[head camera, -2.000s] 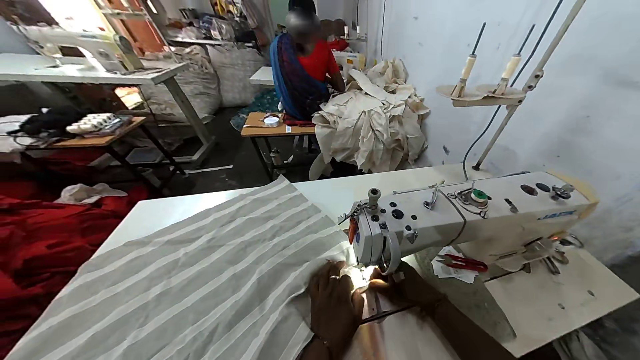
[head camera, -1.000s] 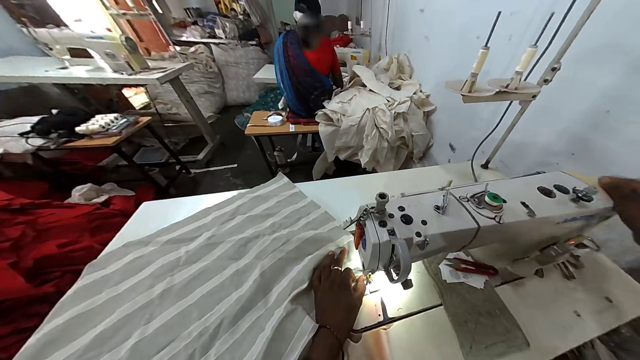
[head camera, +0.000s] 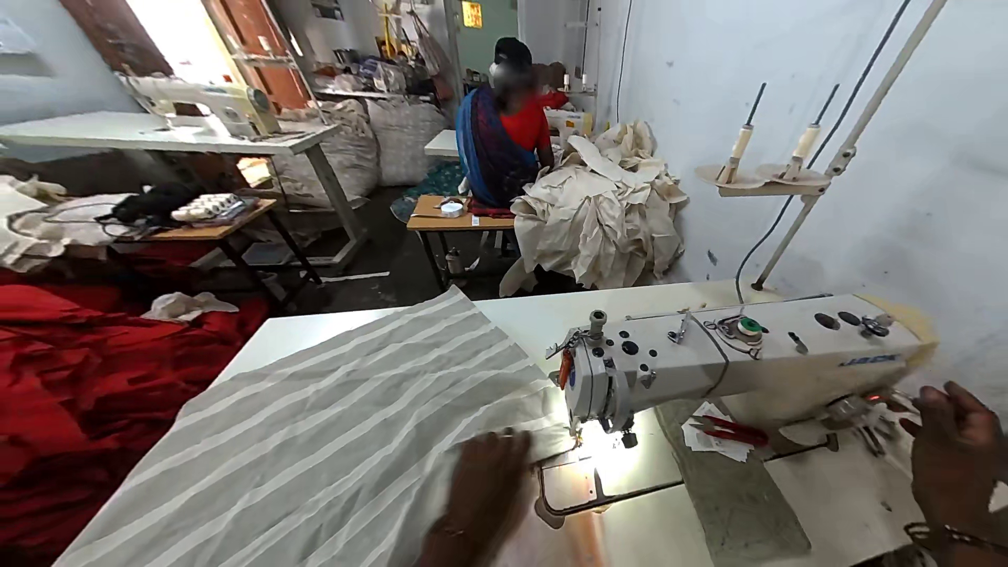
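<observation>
A grey fabric piece with white stripes (head camera: 339, 425) spreads over the left part of the white sewing table (head camera: 283, 339). Its right edge reaches the needle area of a Jack industrial sewing machine (head camera: 740, 354), lit by a small lamp. My left hand (head camera: 488, 480) rests on the fabric's right edge, just left of the needle; it is somewhat blurred and its fingertips point at the machine. My right hand (head camera: 953, 441) is raised at the far right, beside the machine's handwheel end, fingers apart and holding nothing.
Red-handled thread snips (head camera: 732, 431) lie on white paper under the machine arm, beside a grey cloth strip (head camera: 732, 496). A thread stand (head camera: 772, 185) rises behind. Red cloth (head camera: 102, 378) is heaped at left. Ahead, a person (head camera: 504, 134) sits near piled cream fabric (head camera: 606, 205).
My right hand has left the needle area, where it was two seconds ago, for the machine's right end. My left hand has stayed on the fabric near the needle.
</observation>
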